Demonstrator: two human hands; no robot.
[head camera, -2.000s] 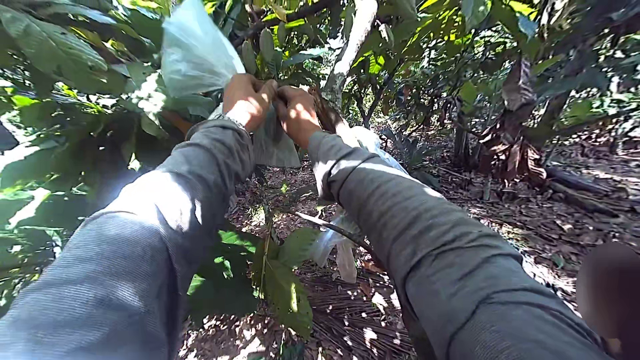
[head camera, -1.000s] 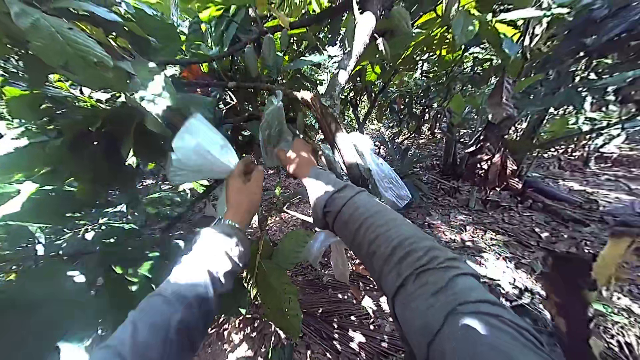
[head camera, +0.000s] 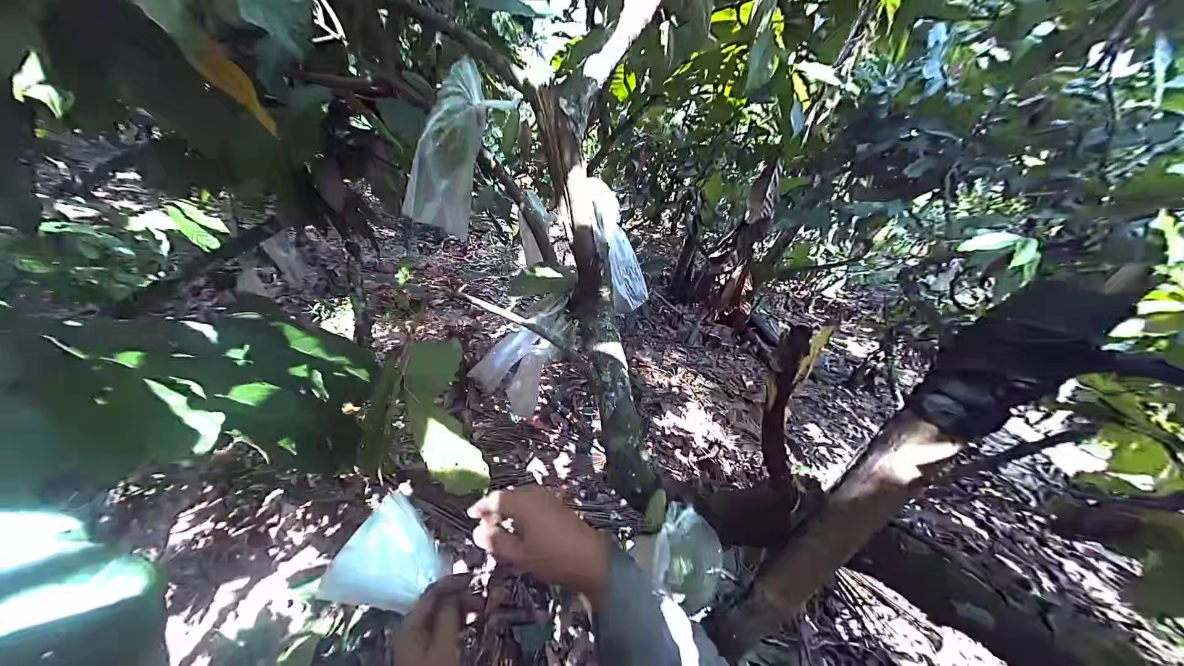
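Low in the head view, my left hand (head camera: 433, 622) is at the lower edge of a bunch of thin translucent plastic bags (head camera: 387, 555), its fingers closed on them. My right hand (head camera: 541, 538) is just above and to the right, fingers curled; whether it holds anything is unclear. Above, a clear bag (head camera: 449, 157) encloses a green pod and hangs from a branch. Another bag with a green pod inside (head camera: 687, 558) is beside my right forearm. More bags hang by the trunk, one at its right side (head camera: 624, 264) and one lower left of it (head camera: 518, 361).
A mottled tree trunk (head camera: 615, 398) rises in the middle. A thick branch (head camera: 860, 499) slants up to the right, near a broken stub (head camera: 782, 398). Large leaves (head camera: 231, 388) crowd the left, and leaf litter covers the ground (head camera: 703, 416).
Both hands have moved down from the branch. The bag around the pod there, touched by my right hand a second ago, hangs free. The view has shifted markedly.
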